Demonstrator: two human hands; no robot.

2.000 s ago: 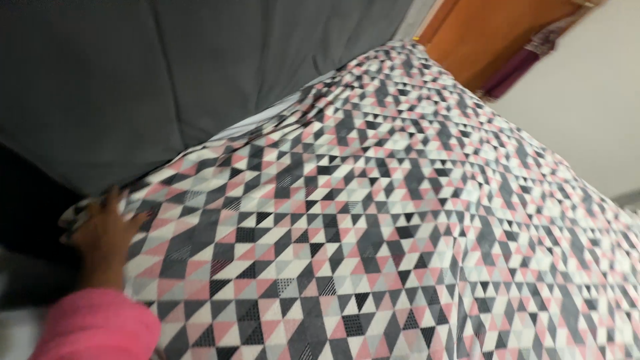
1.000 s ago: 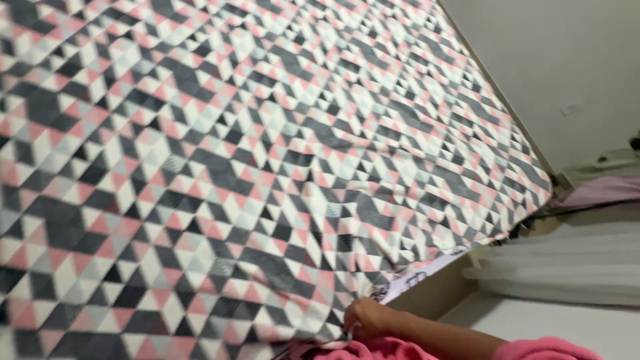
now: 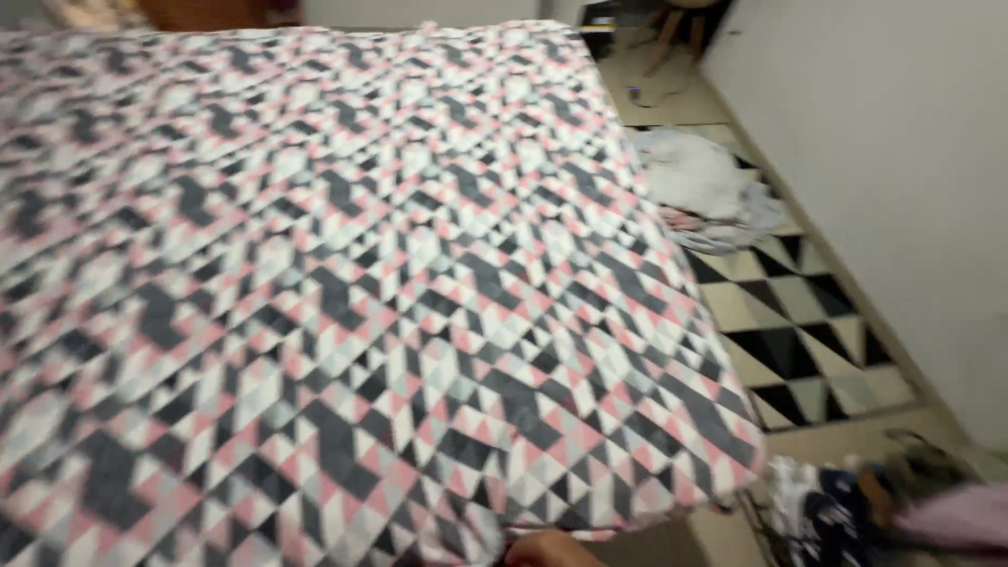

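A fitted sheet (image 3: 378,283) with pink, grey, black and white triangles covers the mattress across most of the view. At the bottom edge, part of one hand, seemingly my right hand (image 3: 551,549), shows beside the sheet's near edge. Its fingers are largely cut off by the frame and blurred, so its hold on the cloth cannot be told. Small folds run in the sheet close to that hand. My left hand is out of view.
Right of the bed, a rug (image 3: 787,331) with black and pale triangles lies along a white wall (image 3: 882,197). A heap of white cloth (image 3: 697,177) rests on it. Clothes (image 3: 843,504) are piled at the lower right. Stool legs (image 3: 677,35) stand beyond.
The view has swung a lot, from the headboard side to the bed's other side and the floor. The left hand, at the sheet's edge two seconds ago, is out of view.
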